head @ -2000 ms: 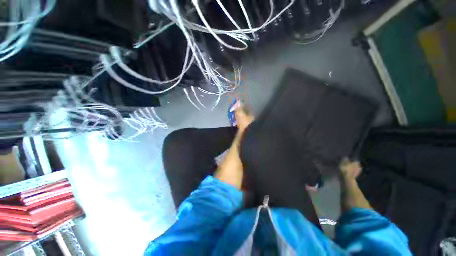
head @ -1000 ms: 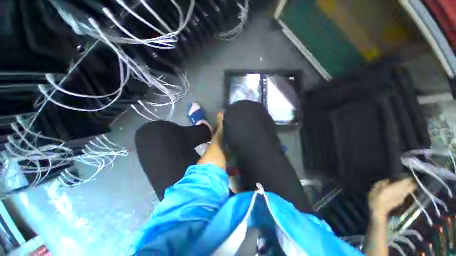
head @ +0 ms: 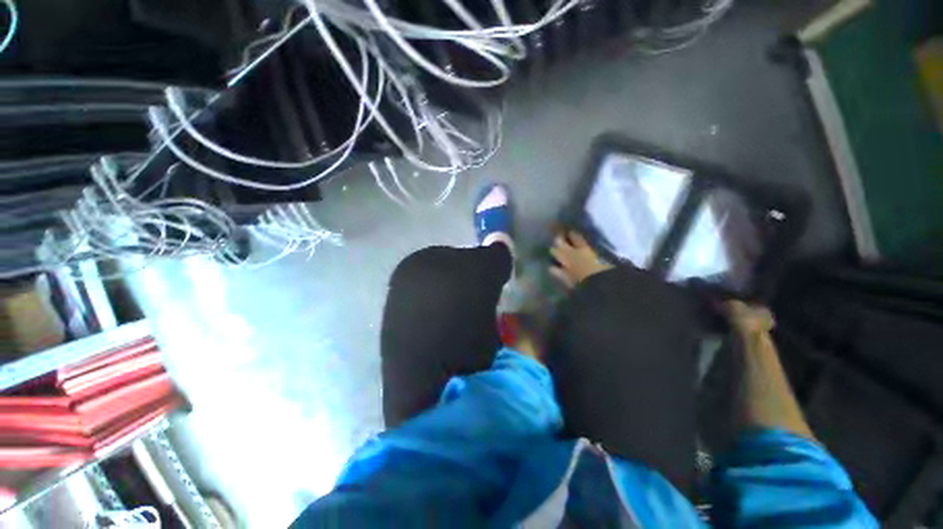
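A black device tray is ahead and right of my knees, low over the grey floor; whether it touches the floor I cannot tell. It holds two glossy tablets side by side, a left one and a right one, both reflecting light. My bare left hand grips the tray's left near edge. My bare right hand grips its near right side, fingers partly hidden. My knee stands in front of the tray's near edge.
White cables hang from a rack of dark slabs at top and left. Red trays sit on a shelf at lower left. A pale-edged green panel stands upper right. Black trays lie at right. My blue-strapped foot is ahead.
My right hand has come from the cables at the right to the tray. My left hand now shows at the tray's left edge. The view has shifted.
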